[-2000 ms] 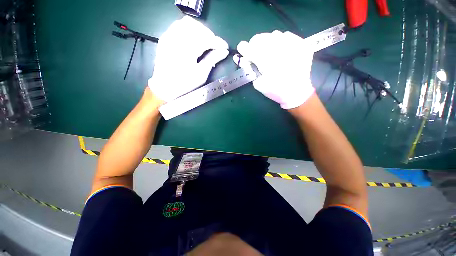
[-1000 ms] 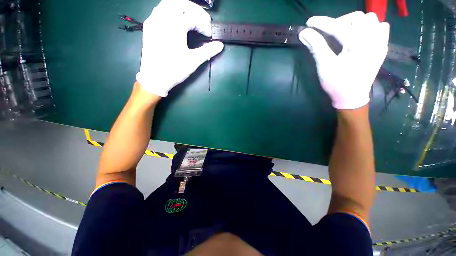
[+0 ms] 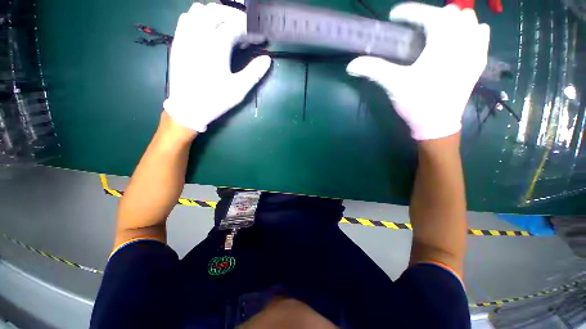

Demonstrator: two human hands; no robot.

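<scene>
A steel ruler (image 3: 334, 29), slightly blurred, slants over the black wire harness (image 3: 321, 58). My right hand (image 3: 437, 71), in a white glove, grips the ruler's right part, with the thumb below it. My left hand (image 3: 209, 67), also gloved, is at the harness's left part by the ruler's left end; its fingertips are partly hidden, so I cannot tell whether it grips the harness. Thin black tails (image 3: 306, 90) point down from the harness. Its left end, with a small red part, shows left of my left hand. More branches show right of my right hand.
A green mat (image 3: 289, 154) covers the bench. Clear ridged plastic trays lie at the right (image 3: 552, 122) and left (image 3: 22, 96). A red-handled tool (image 3: 493, 5) is at the top right. A silver-grey block (image 3: 236, 3) is at the top edge.
The ruler first slanted up to the right under my hands, then lay level along the harness. Now its left end is raised away from the harness. My right hand has shifted slightly left since one second ago.
</scene>
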